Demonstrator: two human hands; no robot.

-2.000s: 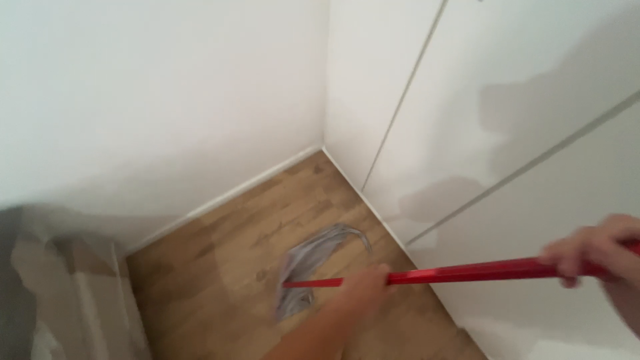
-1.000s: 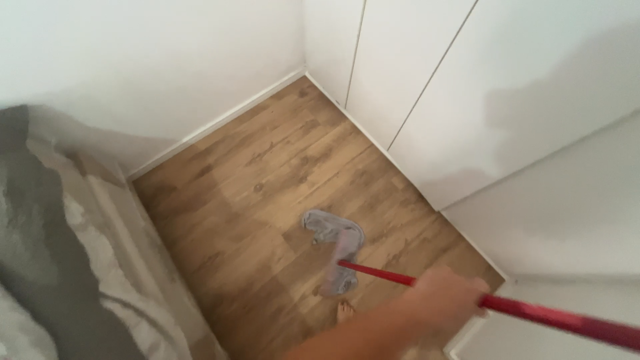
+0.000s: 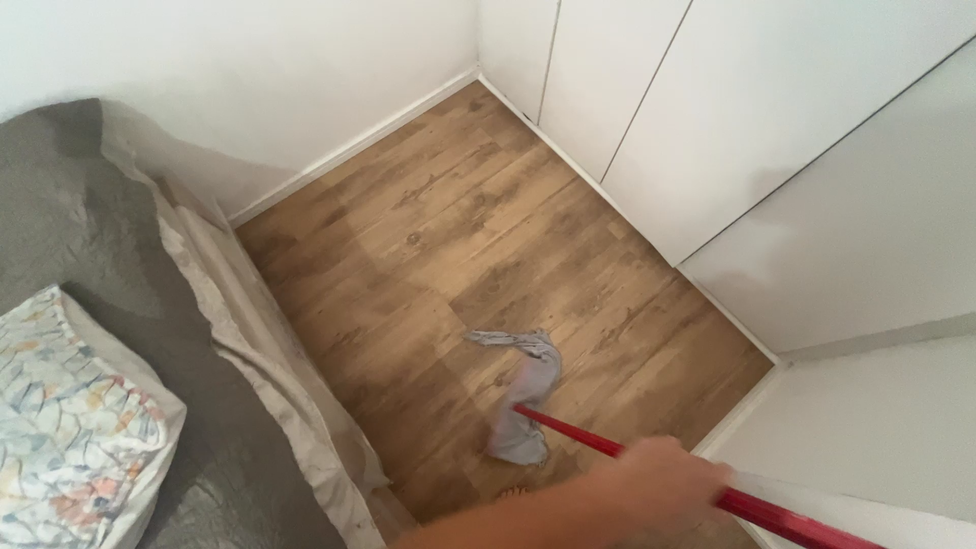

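My left hand [image 3: 671, 482] grips a red pole [image 3: 789, 520], with the forearm reaching in from the bottom edge. The pole slants down leftward to a grey cloth [image 3: 526, 381] on the wood-look floor [image 3: 457, 252]. The cloth is bunched and curved, with one thin end trailing to the left. It covers whatever is at the pole's lower end. My right hand is out of view. Toes of a bare foot [image 3: 513, 492] show just below the cloth, partly hidden by my forearm.
A bed with a grey cover [image 3: 221, 427], pale skirt [image 3: 282, 396] and floral pillow [image 3: 84, 427] borders the floor on the left. White wall [image 3: 305, 69] and baseboard [image 3: 366, 139] run behind; white cabinet panels [image 3: 686, 152] stand at the right.
The cloth has come away from the back corner toward my foot. My right hand, on the pole at the right two seconds ago, has left view. The view has shifted, showing more of the bed.
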